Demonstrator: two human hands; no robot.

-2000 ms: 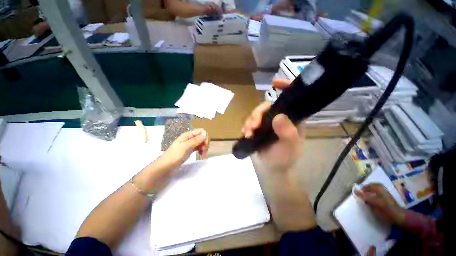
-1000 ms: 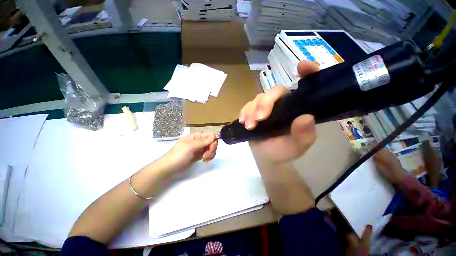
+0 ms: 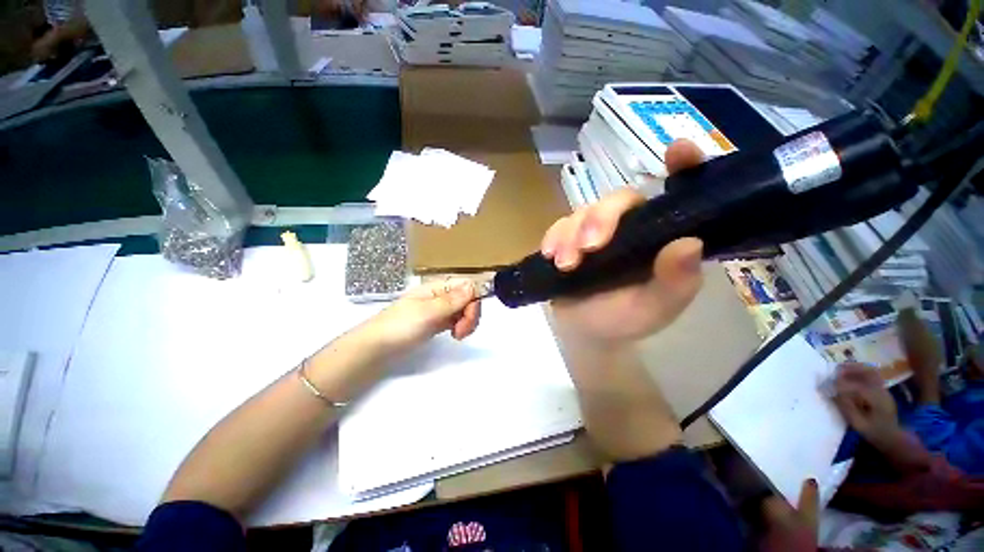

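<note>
My right hand [image 3: 626,270] grips a thick black electric screwdriver [image 3: 701,221], held nearly level above the bench with its nose pointing left. My left hand [image 3: 437,307] pinches something tiny, likely a screw, at the screwdriver's tip; the fingertips mostly hide it. Both hands are above the far part of a white device casing [image 3: 459,415], which lies flat at the bench's near edge. A clear screw box [image 3: 377,260] full of grey screws sits just beyond my left hand.
A bag of screws [image 3: 203,246] lies by a metal post [image 3: 178,119]. A yellowish stick [image 3: 296,257] and loose white cards [image 3: 434,185] lie beyond. Stacked devices [image 3: 631,135] stand at right. A black cord [image 3: 798,323] curves down. A neighbour's hands [image 3: 863,399] are at right.
The screwdriver has swung from a steep slant to nearly level, its nose meeting my left fingertips. My left hand has moved right, away from the screw box. The view has shifted slightly.
</note>
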